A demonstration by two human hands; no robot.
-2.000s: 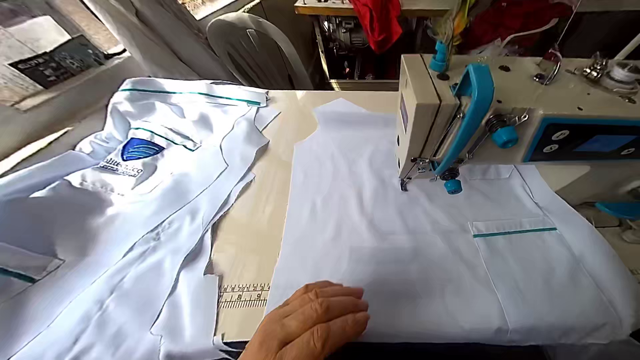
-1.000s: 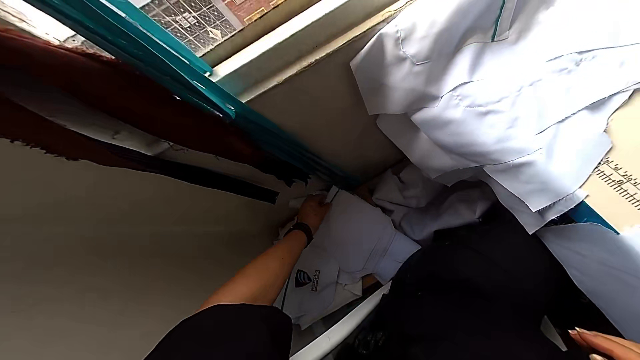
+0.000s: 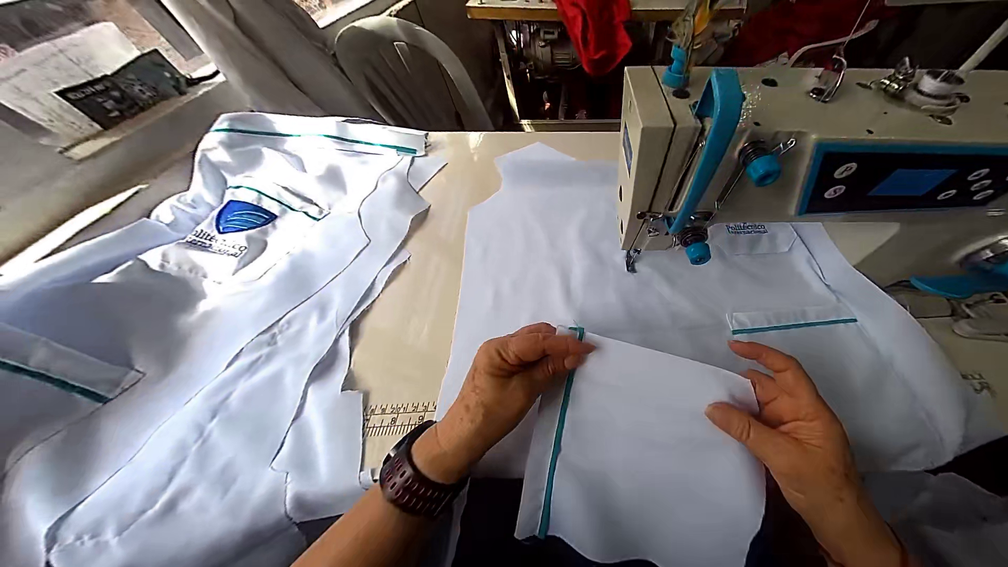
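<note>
My left hand (image 3: 524, 378), with a dark watch on the wrist, pinches the top left corner of a white fabric pocket piece (image 3: 654, 457) beside its teal piping. My right hand (image 3: 787, 425) holds the upper right corner of that piece between thumb and fingers. Beneath and beyond it, a white garment panel (image 3: 543, 252) lies flat under the sewing machine's presser foot (image 3: 631, 261). On that panel, to the right, is a pocket with a teal-trimmed top edge (image 3: 793, 325). A second white garment (image 3: 236, 331) with a blue shield emblem lies at the left.
The sewing machine (image 3: 787, 142) stands at the back right, its head over the panel. A printed ruler (image 3: 398, 417) shows on the table (image 3: 425, 299) between the garments. Behind are a plastic chair (image 3: 409, 63) and another machine table with red fabric (image 3: 594, 35).
The view has swung back from the low pile of white pieces at the left, where my left hand was reaching. Both hands now hold a teal-trimmed piece above the panel.
</note>
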